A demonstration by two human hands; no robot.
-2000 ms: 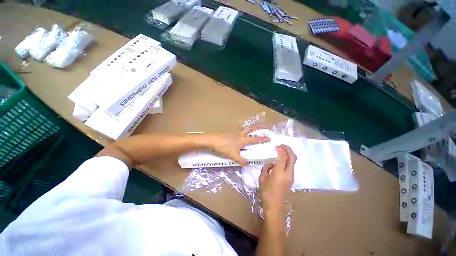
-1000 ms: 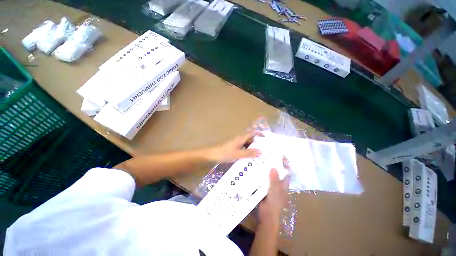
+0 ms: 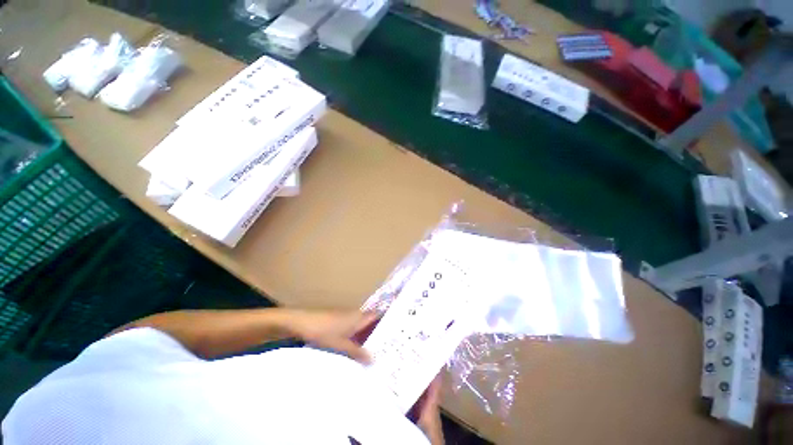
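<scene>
A long white product box (image 3: 417, 326) with a row of small round icons lies slanted, its far end in a clear crinkled poly bag (image 3: 487, 369). My left hand (image 3: 339, 330) is at the box's left side near its lower end. My right hand (image 3: 428, 412) is mostly hidden under the box's right edge, with only part of it showing. The two hands hold the box between them. A glossy whitish stack of poly bags (image 3: 569, 291) lies to the right, under the bag and the box's far end.
A pile of white boxes (image 3: 248, 130) and wrapped white bundles (image 3: 113, 74) are on the table at left, beside a green crate (image 3: 61, 209). Bagged boxes (image 3: 461, 78) lie on the green belt (image 3: 556, 156). A box (image 3: 732, 352) stands at right near a metal post (image 3: 730, 252).
Both hands have moved down toward my body along the box, which was turned from lying crosswise to slanted. Its far end now shows uncovered by fingers. The belt items shifted left.
</scene>
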